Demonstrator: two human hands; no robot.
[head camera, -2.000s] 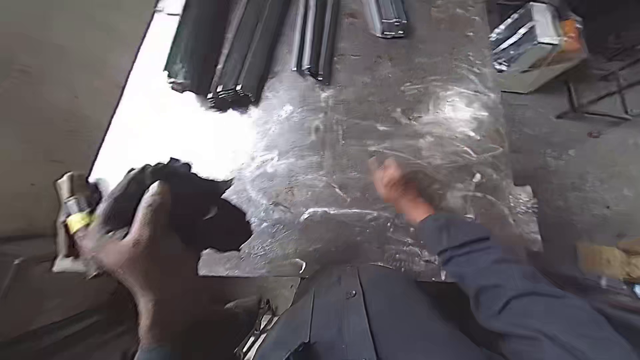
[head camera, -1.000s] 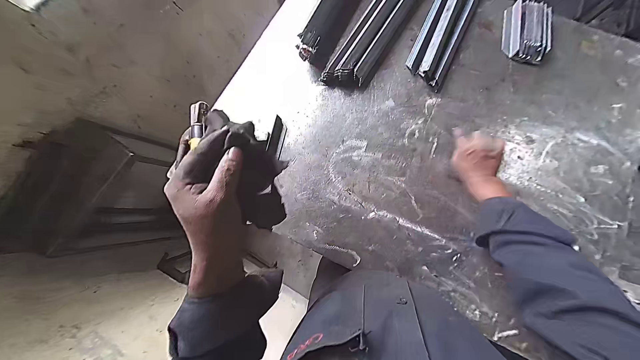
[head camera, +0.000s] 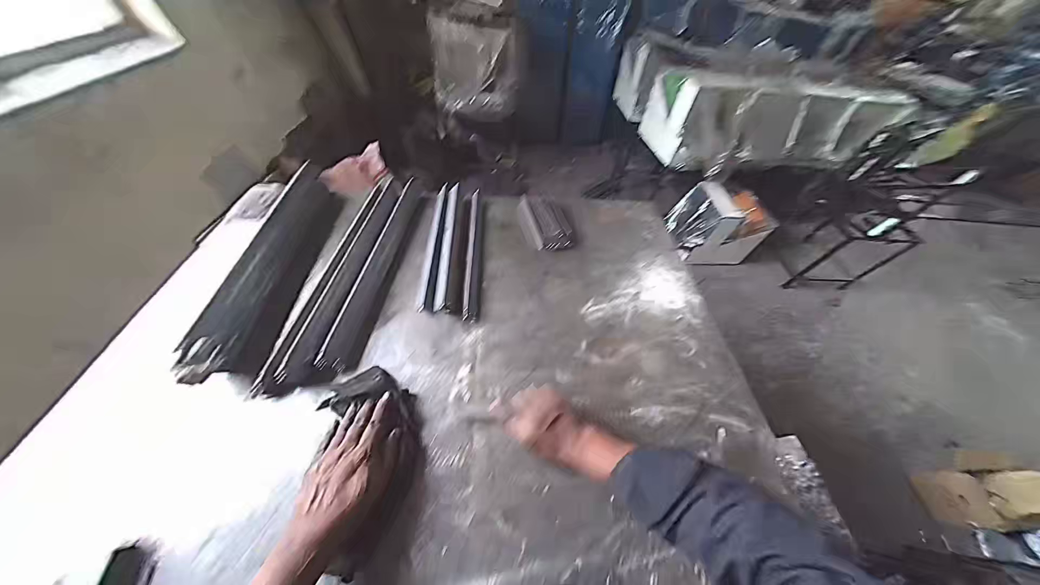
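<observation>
My left hand (head camera: 345, 467) lies flat, palm down, on a dark crumpled cloth (head camera: 374, 386) upon the metal-topped table (head camera: 552, 349). My right hand (head camera: 540, 422), blurred, is over the table to the right with its fingers curled; whether something thin is between them I cannot tell. Beyond the left hand lie a thick dark bundle of metal profiles (head camera: 264, 276), a second dark bundle (head camera: 349, 292) and a few narrower angle bars (head camera: 451, 252). A short stack of metal pieces (head camera: 546, 222) sits near the far edge.
A dark object (head camera: 128, 562) is at the lower left of the table. On the floor to the right stand an open box (head camera: 723, 223) and a thin metal frame (head camera: 853, 244); flattened cardboard (head camera: 971, 491) lies lower right. A wall runs along the left side.
My left hand held the dark cloth raised at the table's left edge; now it presses the cloth on the tabletop. The view has tilted up towards the room.
</observation>
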